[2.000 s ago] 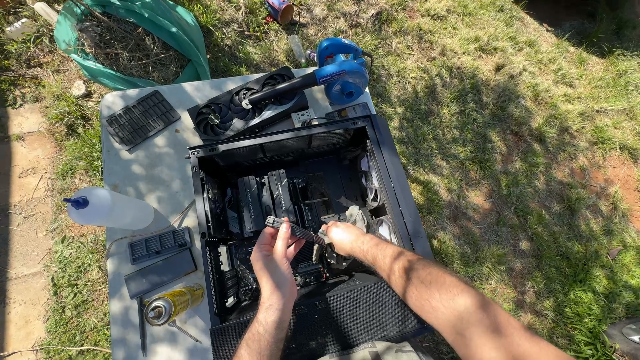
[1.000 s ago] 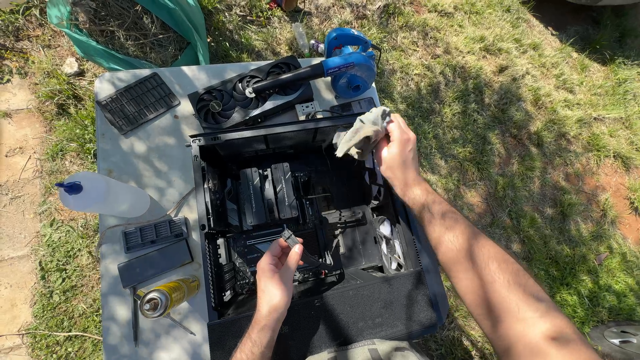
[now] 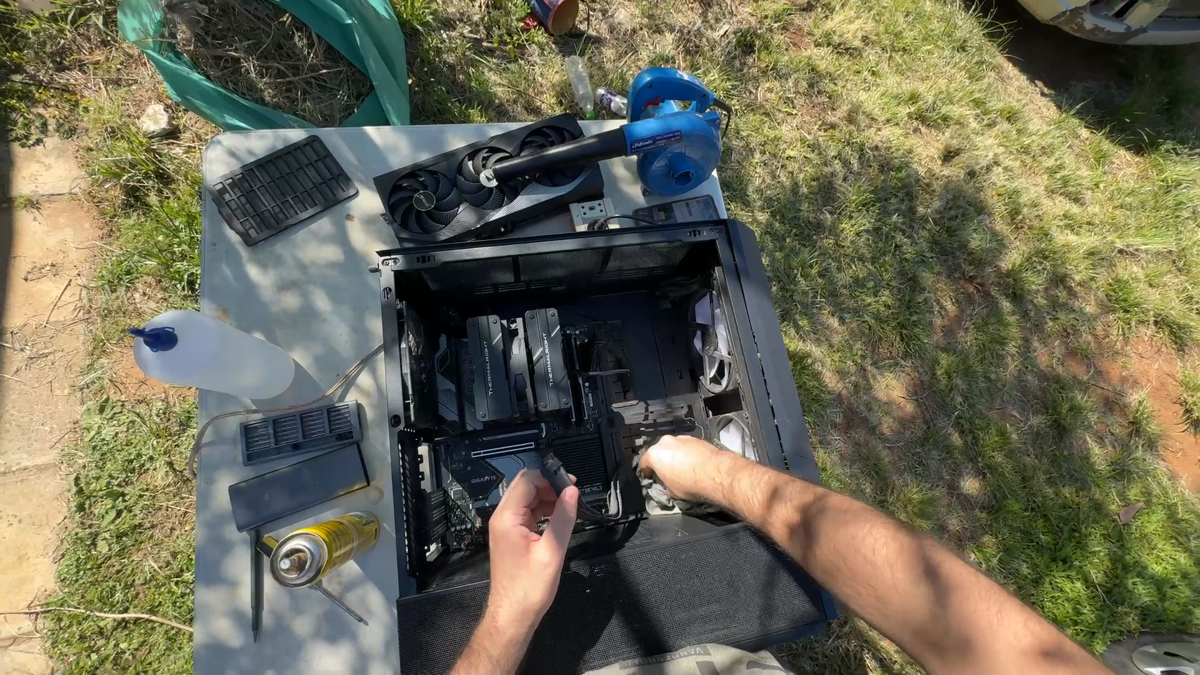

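Observation:
An open black computer case (image 3: 750, 309) lies on its side on the table, with a motherboard (image 3: 483, 478) and a dual-tower CPU cooler (image 3: 520, 366) inside. My left hand (image 3: 532, 534) pinches a dark cable connector (image 3: 556, 471) between thumb and fingers above the board's lower part. Inside the case, to the right of the board, my right hand (image 3: 684, 469) holds a crumpled greyish cloth (image 3: 659, 499); its fingertips are partly hidden. White-bladed fans (image 3: 714, 347) line the case's right side.
Behind the case lie a graphics card (image 3: 487, 178) and a blue blower (image 3: 673, 141). To the left are a plastic squeeze bottle (image 3: 214, 354), a screwdriver bit case (image 3: 300, 433), a yellow spray can (image 3: 325, 548) and a black slotted panel (image 3: 284, 189).
My right hand has come down from above the case's back right, bringing the cloth into the case. My left hand still holds the connector.

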